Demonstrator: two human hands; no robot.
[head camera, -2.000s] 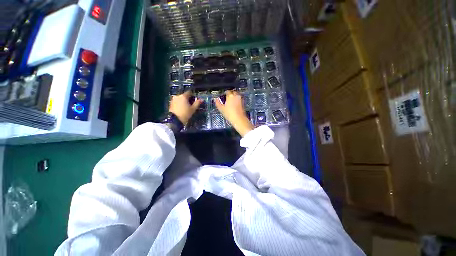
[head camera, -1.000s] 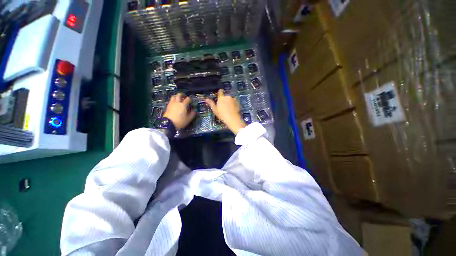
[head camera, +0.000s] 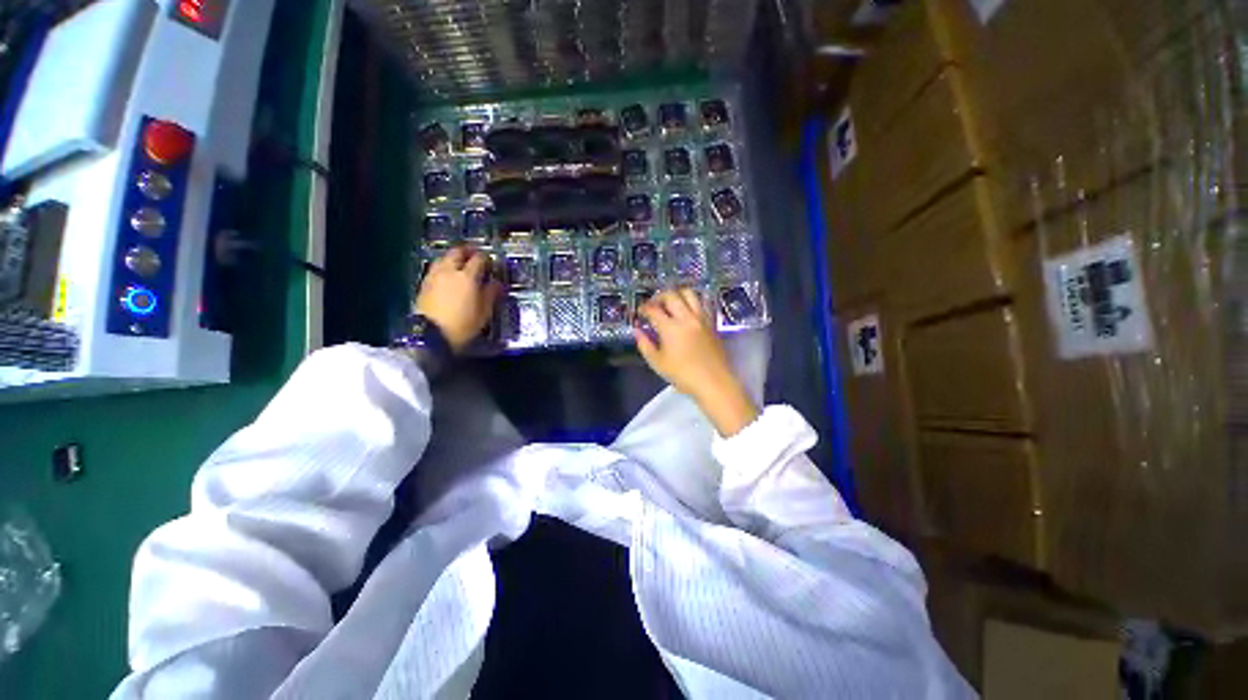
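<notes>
A clear blister tray (head camera: 554, 316) lies in front of me with rows of small black square housings (head camera: 676, 162) in its pockets. A dark fixture (head camera: 554, 179) lies on the tray's upper middle. My left hand (head camera: 460, 293) is at the tray's lower left, fingers over the pockets; whether it holds a housing is hidden. My right hand (head camera: 680, 338) is at the lower right with its fingertips on a housing in the front row; its grip is too small to tell. Some front-row pockets show no housing.
Stacked blister trays (head camera: 575, 52) stand behind the working tray. The white machine base (head camera: 192, 315) with buttons and a red emergency stop (head camera: 167, 140) is at left. A loose housing (head camera: 69, 462) and a plastic bag (head camera: 25, 585) lie on the green mat. Wrapped cartons (head camera: 958, 397) stand at right.
My right hand has moved from beside the fixture to the tray's lower right. My left hand has moved slightly left, away from the fixture. More housings show in the row below the fixture.
</notes>
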